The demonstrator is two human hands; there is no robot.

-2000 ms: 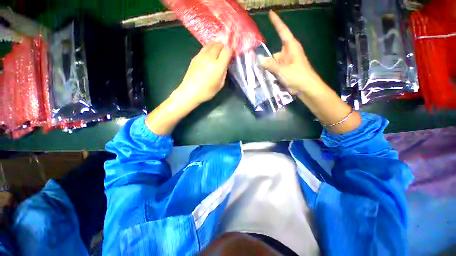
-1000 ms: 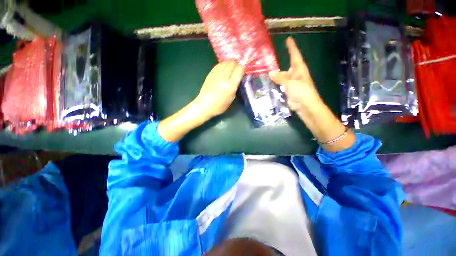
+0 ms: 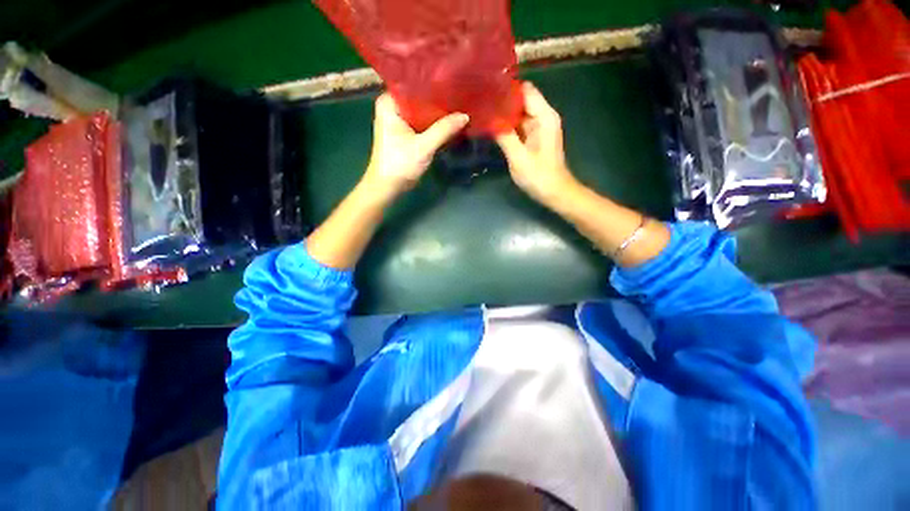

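A red bubble bag (image 3: 434,60) is held between my two hands at the top centre, over the worktop and the rail. My left hand (image 3: 401,145) grips its lower left edge, thumb on top. My right hand (image 3: 536,145) grips its lower right corner. A small dark end of a printed pouch (image 3: 471,158) shows just below the bag's near edge, between the hands. The rest of the pouch is hidden. The bag's far end is cut off by the picture's top edge.
Stacks of glossy printed pouches stand left (image 3: 160,180) and right (image 3: 740,110). A pile of red bubble bags (image 3: 68,200) is far left. A banded bundle of red bags (image 3: 863,110) is far right. A beige rail (image 3: 589,44) separates the green worktop (image 3: 439,245) from the conveyor (image 3: 234,45).
Much less of the pouch shows below the bag. The bag looks darker and smoother. My right hand has closed on the bag's corner, and my left hand has moved left.
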